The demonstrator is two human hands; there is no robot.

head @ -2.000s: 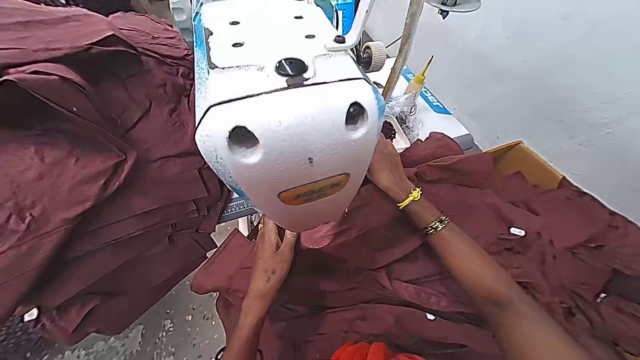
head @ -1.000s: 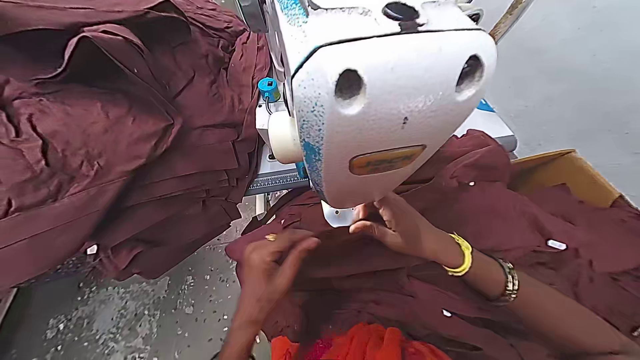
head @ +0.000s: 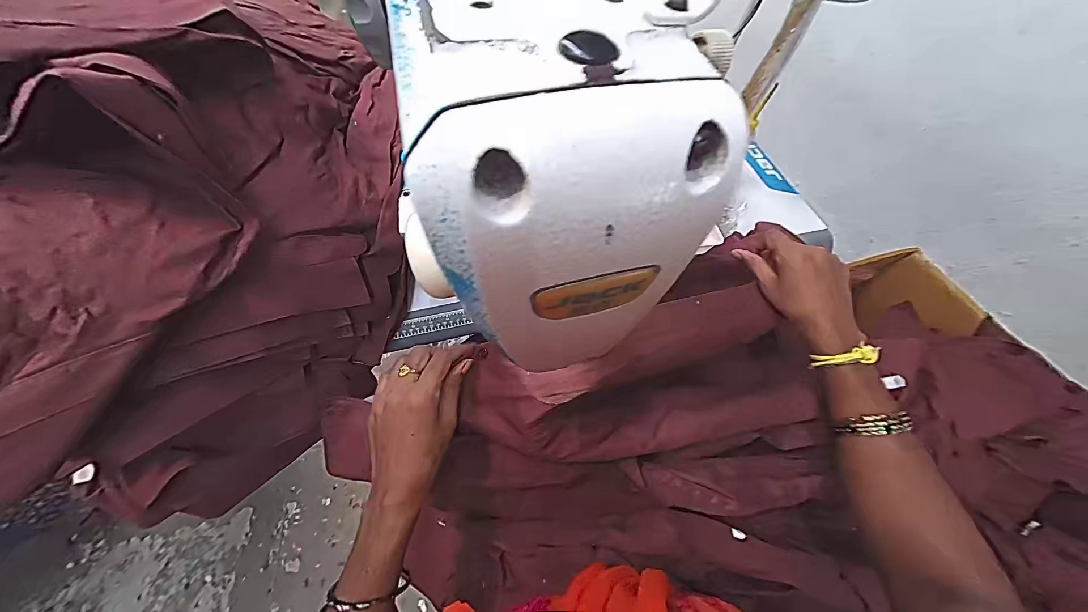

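A white Jack sewing machine head (head: 578, 212) fills the upper middle, hiding its needle area. Maroon fabric (head: 629, 408) lies under and in front of it. At the machine's lower left, my left hand (head: 416, 408), with a ring on one finger, rests on the fabric's edge beside a measuring scale (head: 432, 325); its fingertips point toward the machine. My right hand (head: 799, 276), wearing a yellow wrist thread, pinches the raised fabric edge between thumb and fingers, right of the machine head. A fold of the fabric stretches between the two hands.
A large heap of maroon fabric pieces (head: 187, 255) stands at the left. A cardboard box (head: 922, 289) sits behind the cloth at the right. Speckled grey floor (head: 246, 535) shows at the lower left. Orange cloth (head: 620, 588) is at the bottom edge.
Since one second ago, my right hand has moved away from the front of the machine to its right side. My left hand, raised then, is now down on the fabric at the machine's left.
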